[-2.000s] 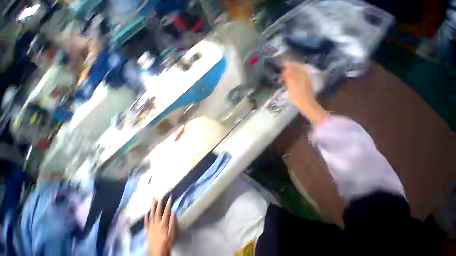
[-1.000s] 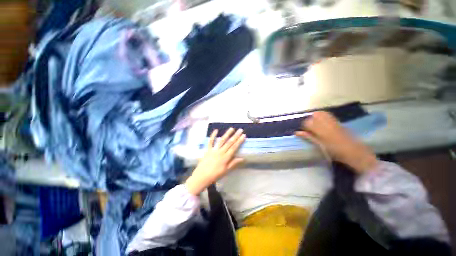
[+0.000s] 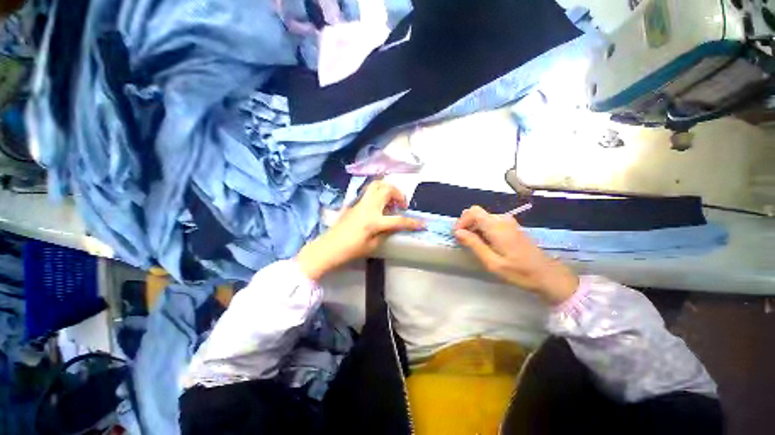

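Note:
A long, slightly curved waistband piece [image 3: 612, 239], light blue with a black strip [image 3: 620, 212] along its far side, lies along the table's front edge. My left hand [image 3: 361, 228] has its thumb and fingers at the left end of the light-blue part and holds it at the table. My right hand [image 3: 510, 251] grips a thin whitish marking pen [image 3: 520, 209] like a pencil, low over the light-blue part just right of my left hand. The pen's tip is hidden by my fingers.
A large light-blue garment bundle [image 3: 195, 102] with black pieces [image 3: 459, 59] covers the table's left and back. A pale pink scrap [image 3: 382, 163] lies behind my left hand. The sewing machine [image 3: 663, 59] stands at back right. A blue basket [image 3: 59, 285] is below left.
The view has shifted. My right hand has moved left along the strip and now shows a pen. My left hand has gone from spread flat to fingers bent at the strip's left end.

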